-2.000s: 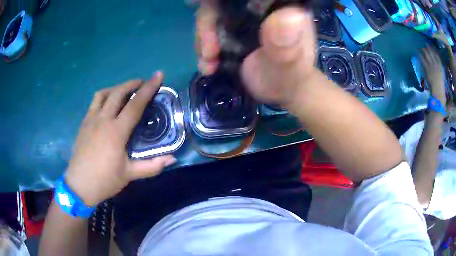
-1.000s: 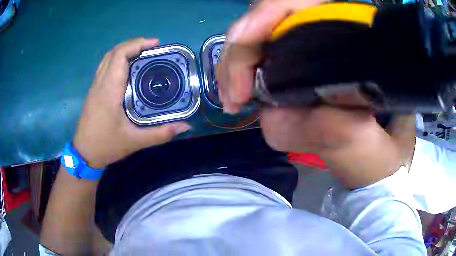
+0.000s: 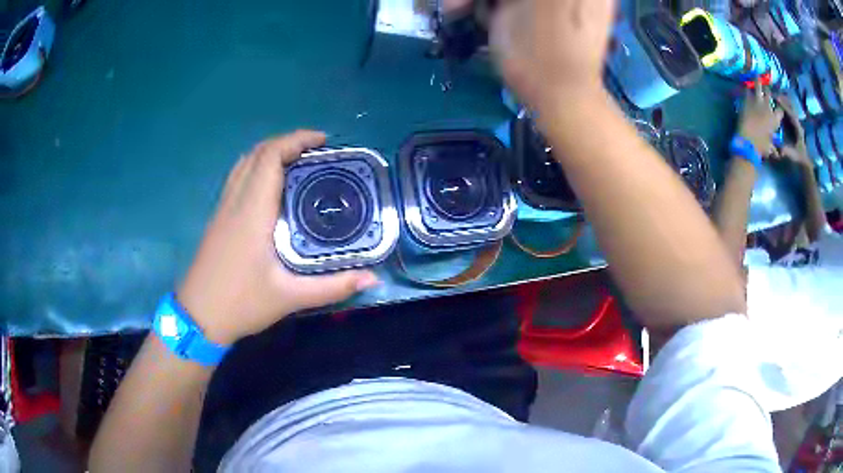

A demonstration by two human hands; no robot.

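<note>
My left hand (image 3: pixel 250 236) grips the leftmost speaker unit (image 3: pixel 335 211) from its left side, fingers at the top edge and thumb at the bottom. Its round black cone faces up inside a shiny silver-edged rim. A second unit (image 3: pixel 455 188) with a black frame and a brown strap (image 3: pixel 462 272) stands just right of it. A third framed unit (image 3: pixel 543 166) is partly behind my right forearm. My right hand (image 3: pixel 545 46) is at the top, blurred, on a dark object that is probably the screwdriver (image 3: pixel 462 32), beside a silver-white box (image 3: pixel 404 18).
The units stand on a dark green mat (image 3: pixel 185 83). A blue unit (image 3: pixel 28 51) lies at the far upper left. More blue speakers (image 3: pixel 652 60) are at the upper right, near another worker's hands (image 3: pixel 760 120). A red stool (image 3: pixel 587 333) is below the bench.
The screwdriver and my right hand have moved up and away from the units to the silver-white box. My left hand stays on the leftmost unit. The camera view has shifted.
</note>
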